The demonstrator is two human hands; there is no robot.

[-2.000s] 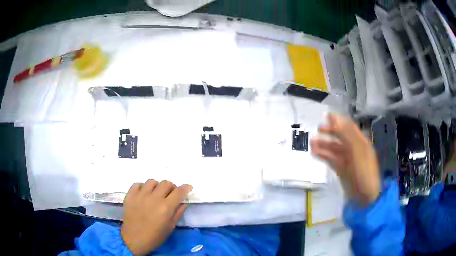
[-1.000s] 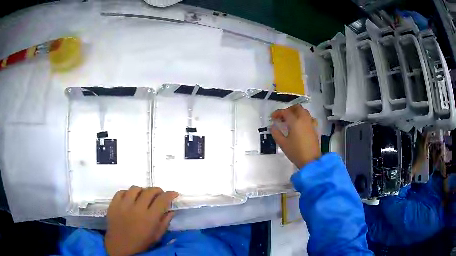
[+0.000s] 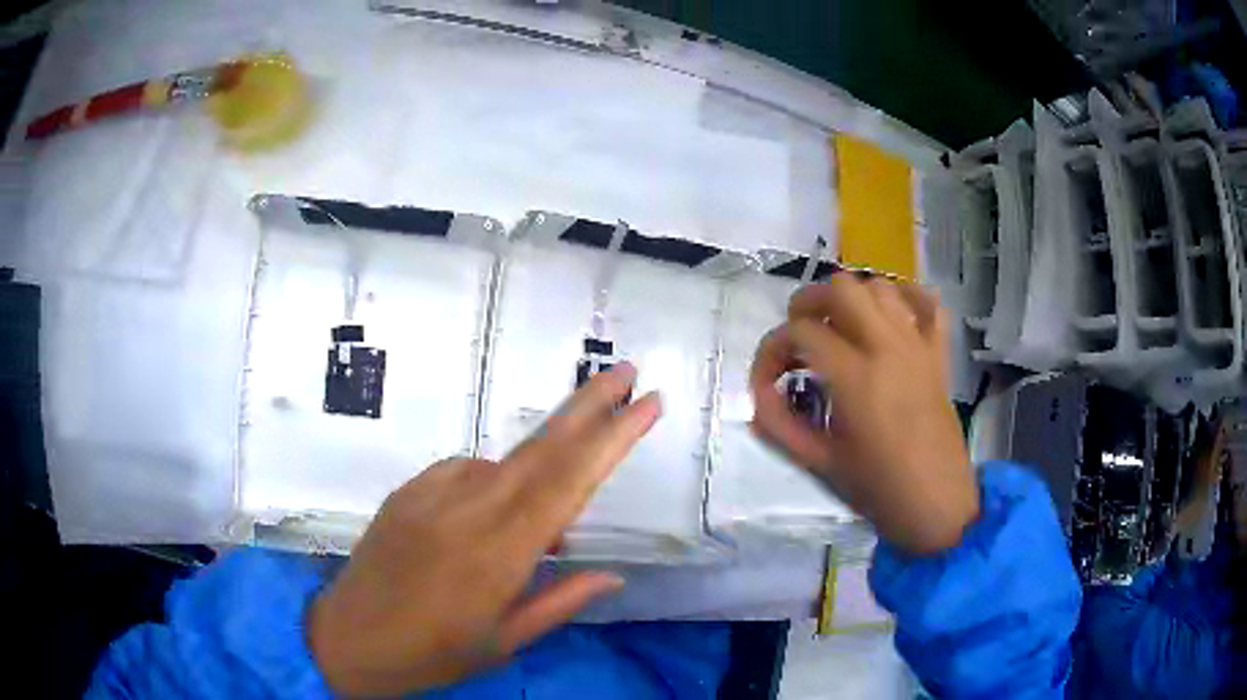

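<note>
Three white top covers lie side by side, inner side up: left (image 3: 294,465), middle (image 3: 670,479) and right (image 3: 745,472). Each has a black strip at its far end and a flat flex cable to a black patch (image 3: 356,382). My left hand (image 3: 479,554) reaches over the middle cover, fingers spread, fingertips at its patch, holding nothing visible. My right hand (image 3: 868,397) is over the right cover, thumb and index finger curled around its patch area. Whether it holds something small cannot be seen.
A red brush (image 3: 123,103) rests at a yellow dish (image 3: 263,104) at the far left. A yellow block (image 3: 875,205) lies behind the right cover. Stacked white housings (image 3: 1080,246) and an open unit (image 3: 1115,472) stand at the right. Another person's blue sleeve (image 3: 1156,622) is at the right edge.
My left hand has moved from the near edge of the covers forward and right to the middle patch. My right hand has come down over the right cover's patch. The camera view has shifted.
</note>
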